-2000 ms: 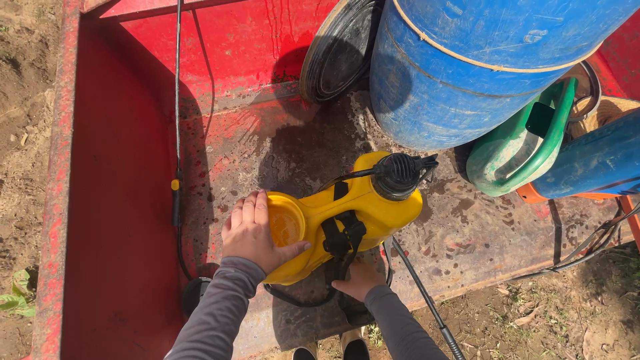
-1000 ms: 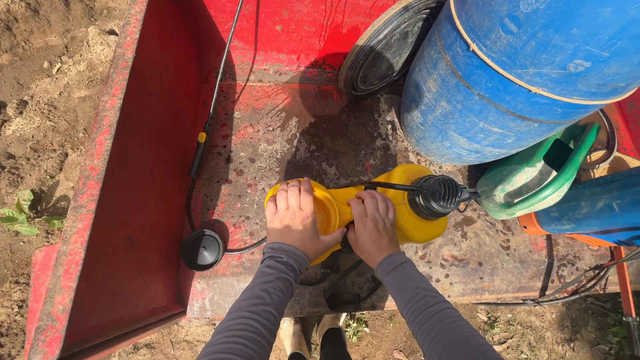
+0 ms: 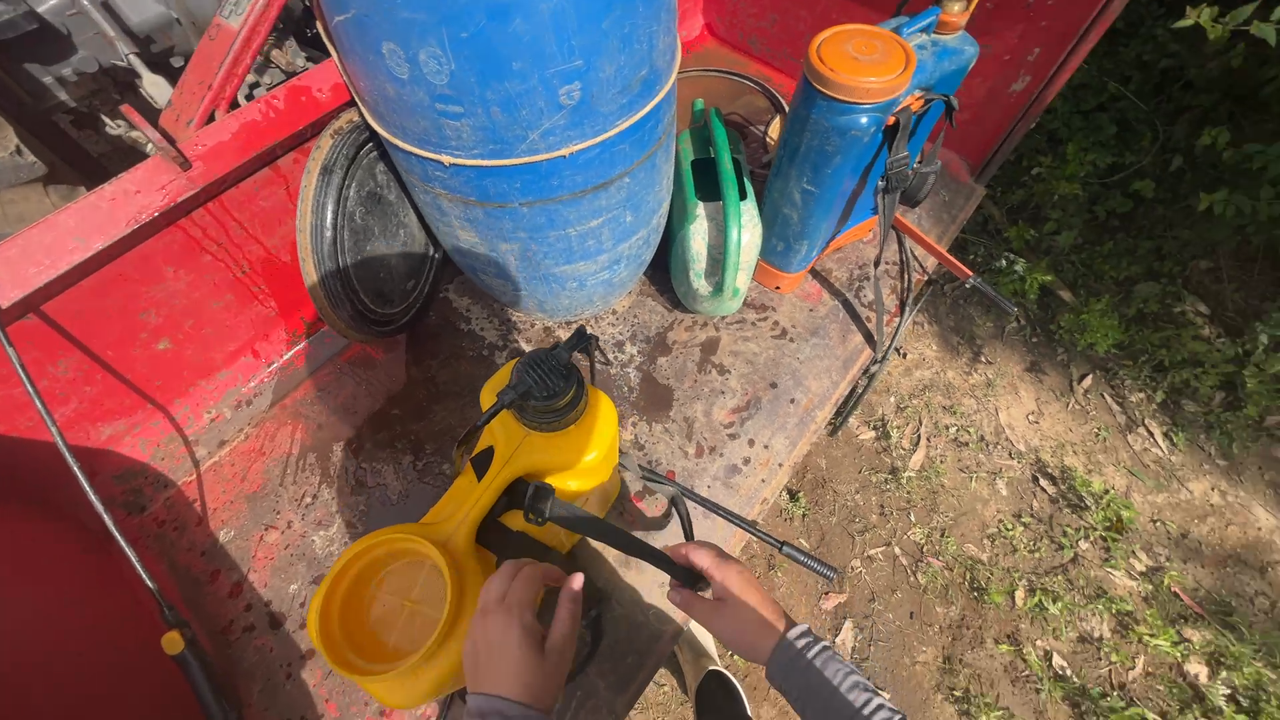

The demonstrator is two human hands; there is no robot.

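Note:
A yellow backpack sprayer tank [image 3: 575, 445] stands on the red metal trailer bed, its round filler mouth [image 3: 385, 605] uncapped at the lower left and a black ribbed cap [image 3: 547, 385] on its far part. My right hand [image 3: 730, 600] grips the end of a black strap [image 3: 610, 532] that runs from the tank. Beside the filler mouth, my left hand [image 3: 522, 632] is raised near the tank's side with fingers bent; whether it touches anything behind it cannot be told. A black lever with a ribbed grip [image 3: 808, 562] sticks out to the right of the tank.
Behind the tank stand a blue drum [image 3: 530, 220], a black round lid [image 3: 370, 235], a green watering can [image 3: 712, 230] and a blue sprayer with an orange cap [image 3: 860, 62]. A spray wand [image 3: 90, 485] leans at left. The bed's edge [image 3: 800, 450] borders bare ground.
My right hand has left the tank's top and now holds the black strap. My left hand has come off the filler mouth's rim. The view has swung to the right.

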